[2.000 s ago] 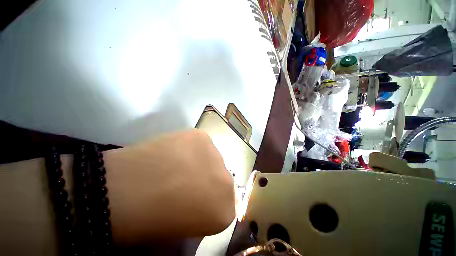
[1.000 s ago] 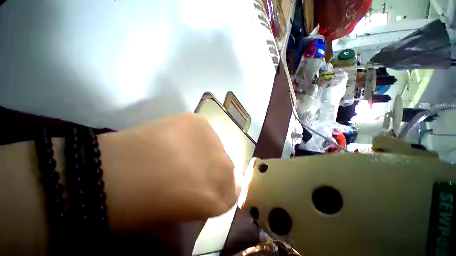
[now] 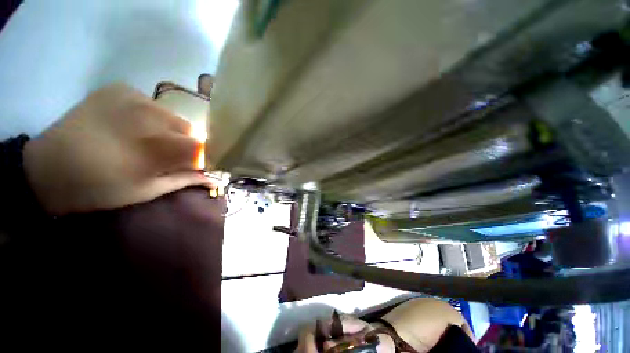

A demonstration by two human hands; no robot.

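Note:
A large dark brown garment panel lies at the lower left, its upper edge running to the bright needle area. My left hand, with a dark bracelet, lies on this edge. Its fingers are together, fingertips beside the foot, holding the cloth there. A small dark brown fabric piece lies flat right of the needle, partly behind a curved bar. My right hand is cut off by the bottom edge. Dark pointed shapes show at its fingers; whether it holds them is unclear.
The cream sewing machine head fills the upper middle, blurred. The curved bar runs right from the needle area. A gold-edged flat rectangle lies above my left hand. Blue crates stand at the lower right.
The view has swung right and down. The needle area, small fabric piece and my right hand now show clearly. My left hand and the gold-edged rectangle appear further left and higher.

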